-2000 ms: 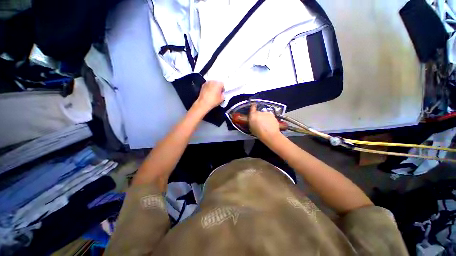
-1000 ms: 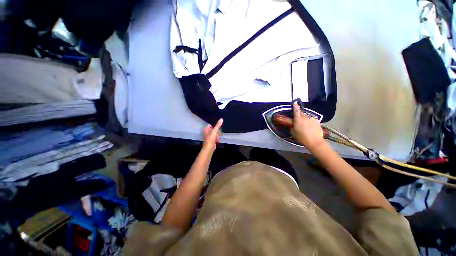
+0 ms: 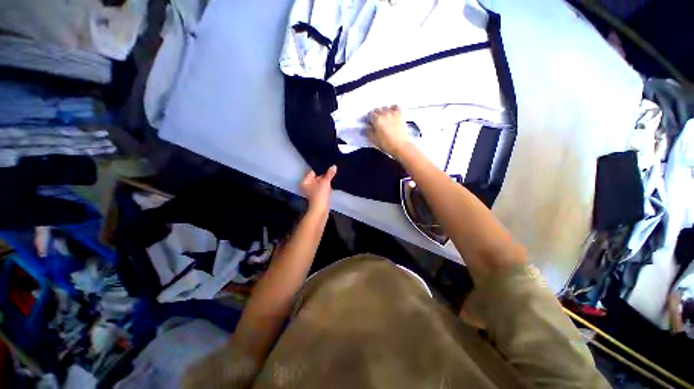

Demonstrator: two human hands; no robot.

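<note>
The white garment with black bands lies on the pale pressing table. My left hand is at the lower edge of its black hem band, thumb and fingers pinched on the edge. My right hand is off the iron and rests on the white cloth above the band, fingers curled; whether it grips cloth is unclear. The steam iron sits at the table's front edge by the band, partly hidden under my right forearm. A black rectangle is on the garment's right part.
A loose black square hangs at the table's right edge, beside heaped cloth. The yellow hose runs off at lower right. Folded stacks stand at left. More cloth lies below the table.
My right hand has let go of the iron and moved up and left onto the white cloth. The iron stays near the band's edge. The view has turned, tilting the table.
</note>
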